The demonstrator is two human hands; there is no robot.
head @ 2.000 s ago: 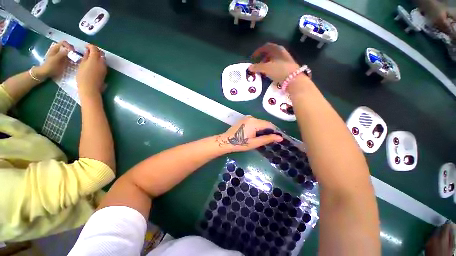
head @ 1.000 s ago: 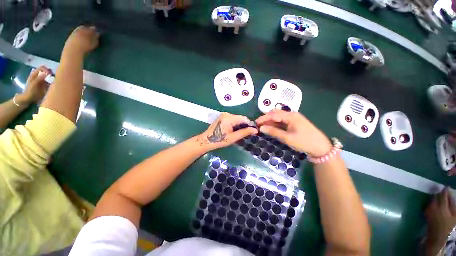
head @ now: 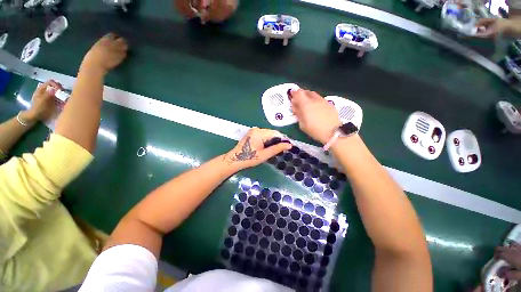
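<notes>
My left hand (head: 260,146) holds one end of a clear pad strip (head: 308,171) with rows of black discs. My right hand (head: 313,114) is over the right part of a white housing cover (head: 277,102) on the belt, fingertips down near its dark opening; whether a pad is under them is hidden. A second housing cover (head: 347,112) lies beside it, partly hidden by my right hand. A larger pad sheet (head: 280,231) of black discs lies flat on the green bench in front of me.
Two more covers (head: 423,135) lie on the belt at right. Open housings with wiring (head: 278,27) stand farther across. A pale metal rail (head: 171,115) edges the belt. A neighbour in yellow (head: 43,199) reaches over the belt at left; other hands show at right and top.
Since a second ago, my right hand has moved from the strip beside my left hand up to the left cover. My left hand still holds the strip.
</notes>
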